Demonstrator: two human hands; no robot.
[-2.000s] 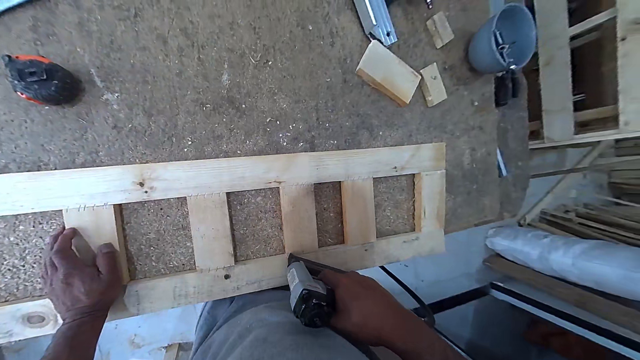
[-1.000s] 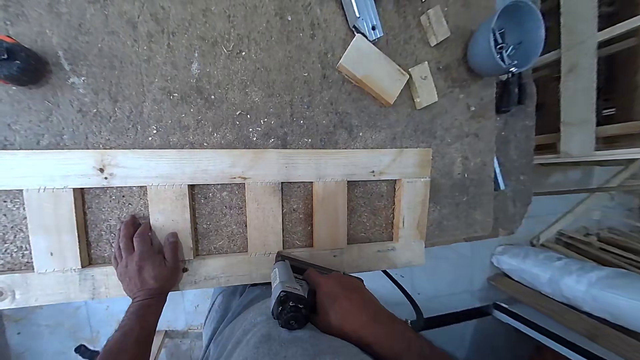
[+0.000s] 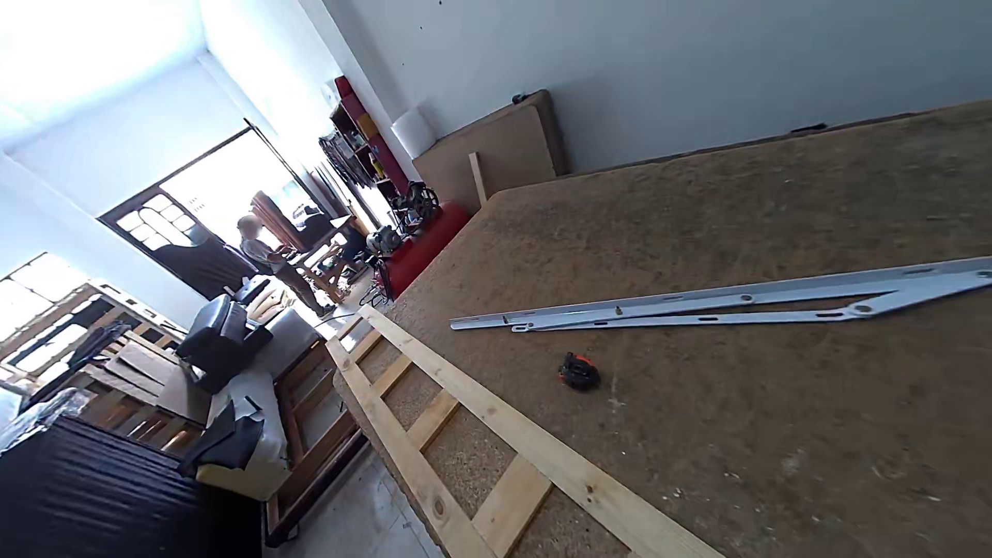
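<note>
Neither my left hand nor my right hand is in the head view, so what they hold or touch is hidden. A ladder-like pine frame [image 3: 496,415] lies along the near left edge of the worktable [image 3: 744,418], its flat crosspieces joining two long rails. Right of the frame rests a black and orange tape measure [image 3: 579,372]. Beyond the tape, a long folding metal bracket [image 3: 697,304] with slots and pivots stretches toward the right edge of the view.
A red air compressor tank [image 3: 426,248] stands past the table's far left edge. Upholstered pieces [image 3: 248,434] and a dark wooden frame [image 3: 310,426] are on the left. Farther back, a person [image 3: 275,263] stands at a workbench. A padded board [image 3: 496,151] leans against the wall.
The view has swung widely toward the room and the table's other end. Both my hands and the power tool in my right hand, seen in the earlier frames, have left the view.
</note>
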